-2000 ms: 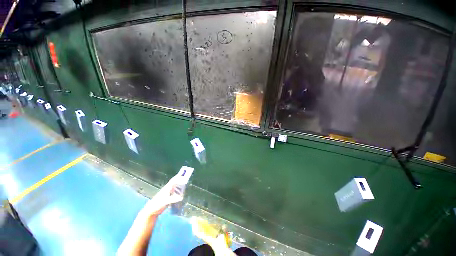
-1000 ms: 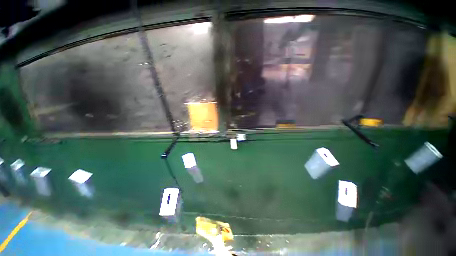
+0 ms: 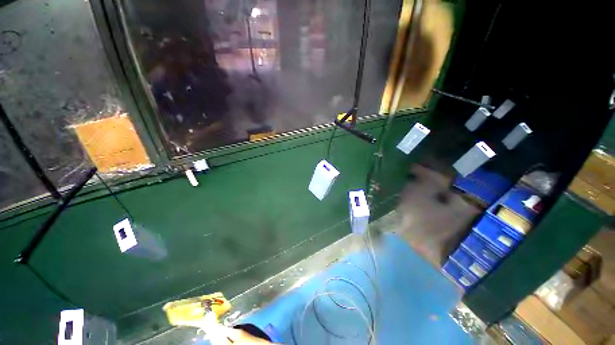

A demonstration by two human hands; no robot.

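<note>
My right hand (image 3: pixel 219 330) is low in the picture, partly cut off by the bottom edge, and holds a crumpled yellow cloth (image 3: pixel 195 308). My left hand is out of the picture. Light-grey box-shaped housings with white end faces and dark slots hang in the air. One housing (image 3: pixel 138 244) hangs at the left and another (image 3: pixel 84 328) is at the bottom left, cut off by the edge. A further housing (image 3: pixel 324 180) hangs at the centre with one (image 3: pixel 359 211) lower beside it. No hand touches a housing.
Black hanger bars (image 3: pixel 57 212) hang before the green wall (image 3: pixel 229 222) and its dirty windows. A pale hose (image 3: pixel 330 296) loops on the blue floor (image 3: pixel 418 296). Blue bins (image 3: pixel 482 239), a green post (image 3: pixel 533 259) and cardboard boxes (image 3: pixel 590 296) stand right. Several more housings hang upper right.
The view has swung right, bringing in the bins, post and hose. My left hand, earlier at a housing, has left the picture. The yellow cloth stays in my right hand.
</note>
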